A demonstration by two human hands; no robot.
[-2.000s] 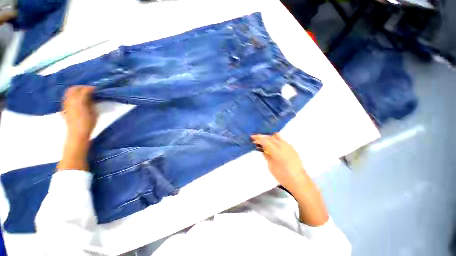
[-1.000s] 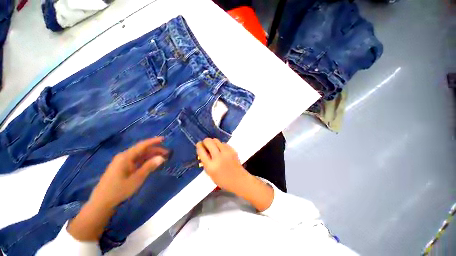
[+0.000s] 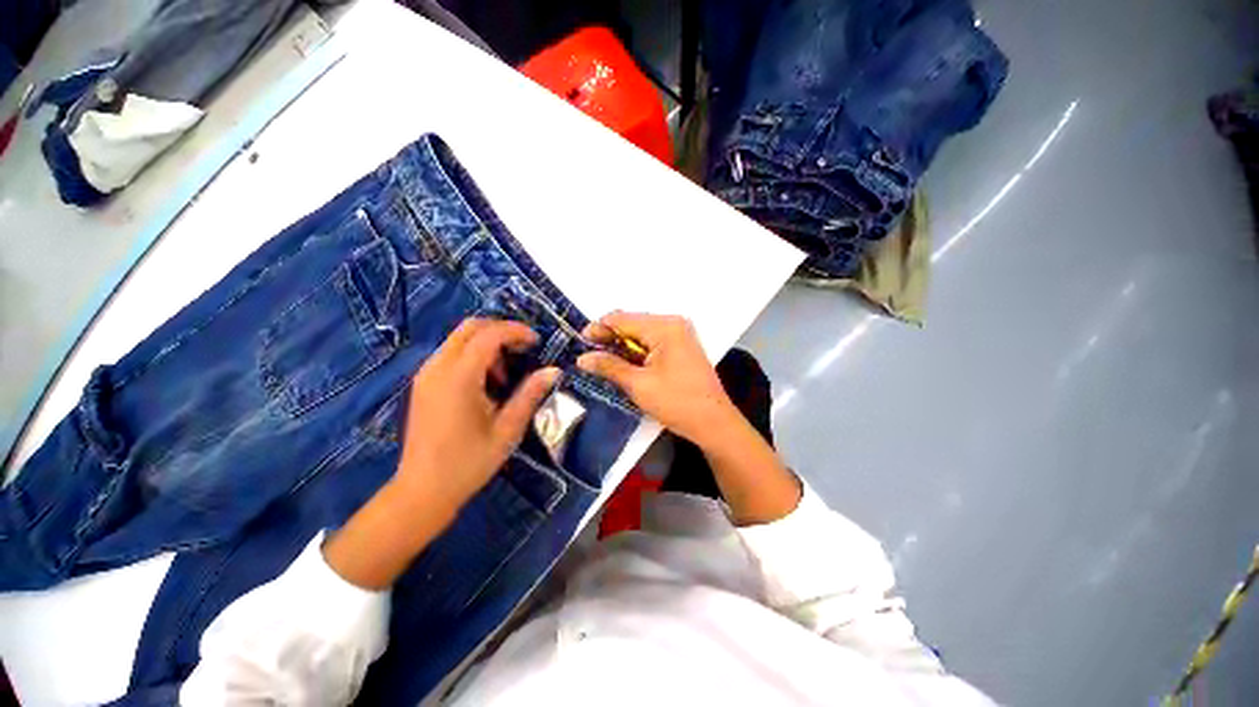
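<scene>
Blue denim jeans lie spread on the white tabletop, the waistband towards the table's corner. My left hand is over the front near the waistband, thumb and forefinger curved towards each other; whether cloth is between them is hidden. My right hand is at the waistband close to my left fingertips, shut on small yellow thread snips; the blades cannot be made out. A white patch shows in the pocket opening below my hands. A patch pocket lies further left.
More jeans are heaped beyond the table's right edge, with a beige cloth under them. A red-orange item is at the far edge. Grey and white garments lie on the adjoining surface at left.
Both hands have moved from the patch pocket and leg up to the waistband and come together. The view has shifted, showing more of the red-orange item. The yellow snips show more clearly.
</scene>
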